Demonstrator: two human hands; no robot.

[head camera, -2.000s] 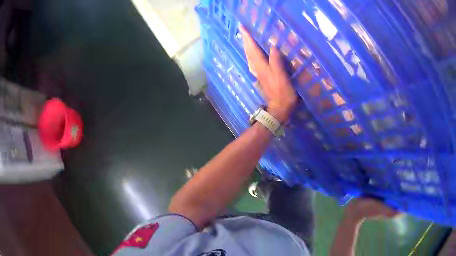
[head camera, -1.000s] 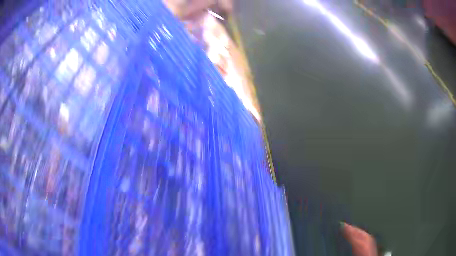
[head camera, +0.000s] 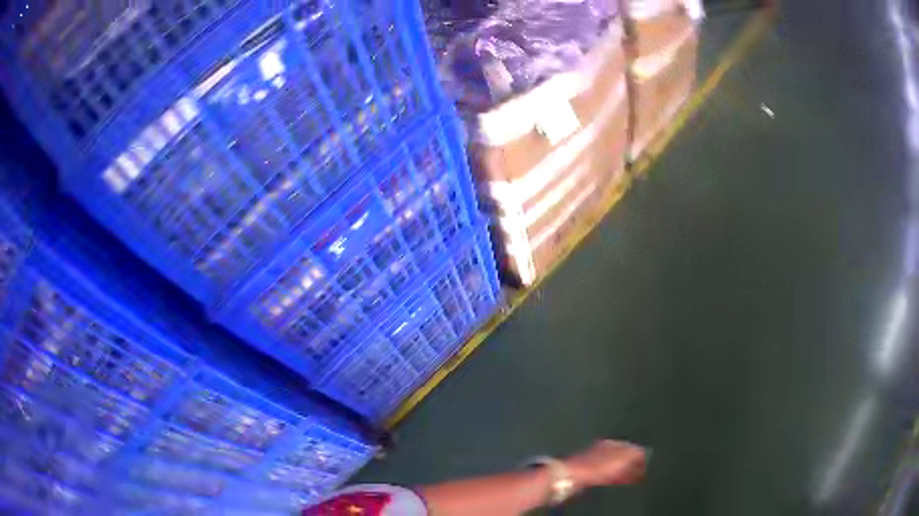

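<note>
A stack of blue lattice crates (head camera: 343,232) with light and dark goods showing through the slats fills the upper left. A second blue crate stack (head camera: 131,393) stands at the lower left, with a dark gap between the two. My left hand (head camera: 613,462), with a pale watch on the wrist, is small and blurred at the bottom centre. It is over the floor, apart from the crates. Its fingers are not clear, and no held thing shows. My right hand is out of the picture.
Brown cardboard cartons (head camera: 579,166) with pale tape stand beyond the crates, with purple plastic-wrapped goods (head camera: 504,50) on top. A yellow line (head camera: 605,207) runs along their base. Glossy dark green floor (head camera: 726,302) lies to the right.
The view has turned, and cartons and two crate stacks now show more sharply. My left hand was against the crate lattice two seconds ago and is now off it.
</note>
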